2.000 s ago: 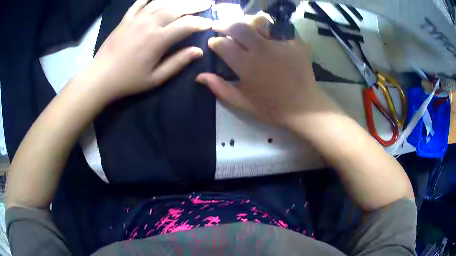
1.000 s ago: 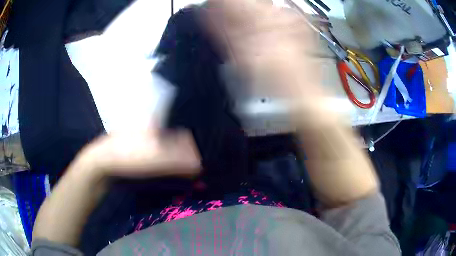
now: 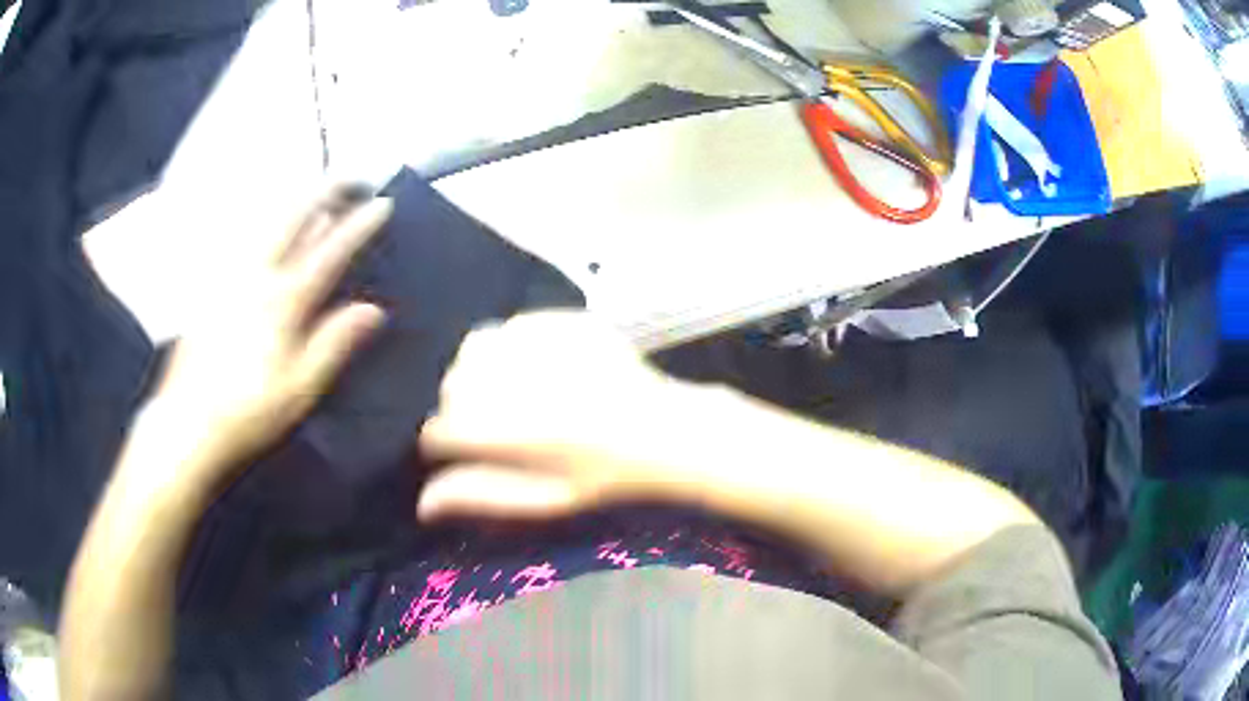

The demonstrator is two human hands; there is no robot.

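A black cloth panel (image 3: 459, 253) lies over the table's front edge and down onto the lap, with one corner pointing up on the white surface. My left hand (image 3: 281, 322) is blurred and rests on the panel's left part, thumb and fingers apart; whether it grips cloth I cannot tell. My right hand (image 3: 527, 418) is on the panel near the table's front edge, fingers curled in and closed on the cloth. A white piece (image 3: 137, 260) shows left of my left hand, beside more black cloth (image 3: 69, 151).
Scissors (image 3: 877, 162) with red and yellow handles lie on the pale table (image 3: 658, 206), right of the panel. A blue tray (image 3: 1075, 151) holding white strips is at the table's right. Black offcuts lie behind the scissors. A white strip hangs by the tray.
Both hands have left the sewing area at the top; the right came down toward the lap. The black cloth came with them, now a corner on the table. The view has shifted.
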